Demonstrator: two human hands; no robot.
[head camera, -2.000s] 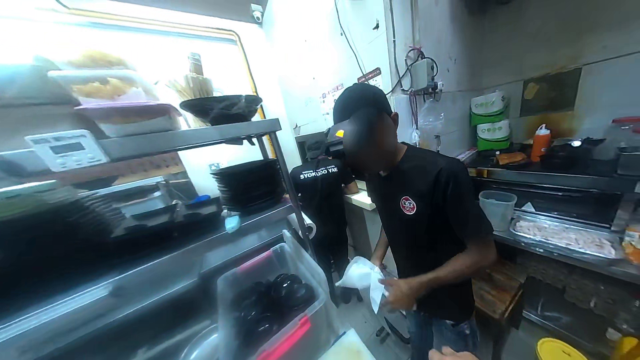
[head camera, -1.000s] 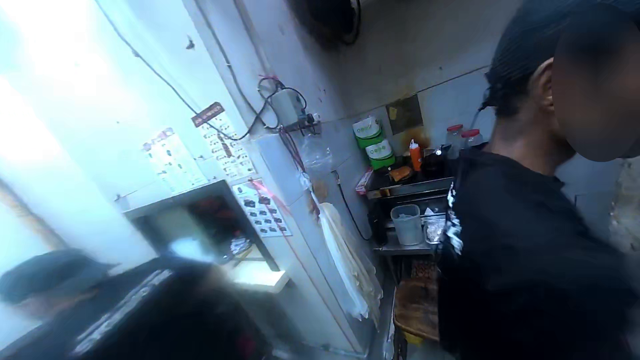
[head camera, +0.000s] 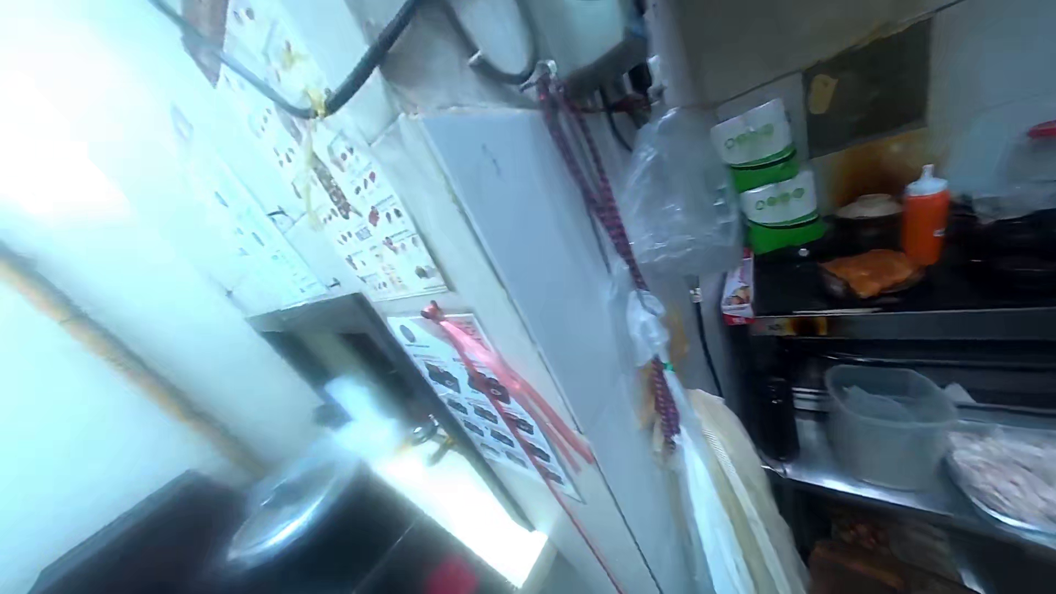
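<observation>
Neither of my hands shows in the head view. At the centre stands a pale tiled pillar (head camera: 528, 272), with pink plastic ribbon (head camera: 520, 379) hanging down over a printed picture sheet (head camera: 487, 404). A clear plastic bag (head camera: 681, 194) and a dark red braided cord (head camera: 606, 214) hang on its right side. Below them droops a cream cloth (head camera: 738, 495). On the right, an orange squeeze bottle (head camera: 926, 219) stands on a black shelf beside a flat orange-brown item (head camera: 874, 272).
A steel shelf (head camera: 874, 495) holds a clear plastic tub (head camera: 891, 425) and a foil-like tray of pale food (head camera: 1006, 474). Green and white packs (head camera: 775, 206) are stacked by the wall. A bright ledge (head camera: 470, 503) lies under a wall opening. Blurred dark shapes fill the lower left.
The view has swung and come closer to the pillar and shelves. The person in black seen at the right a second ago is out of view.
</observation>
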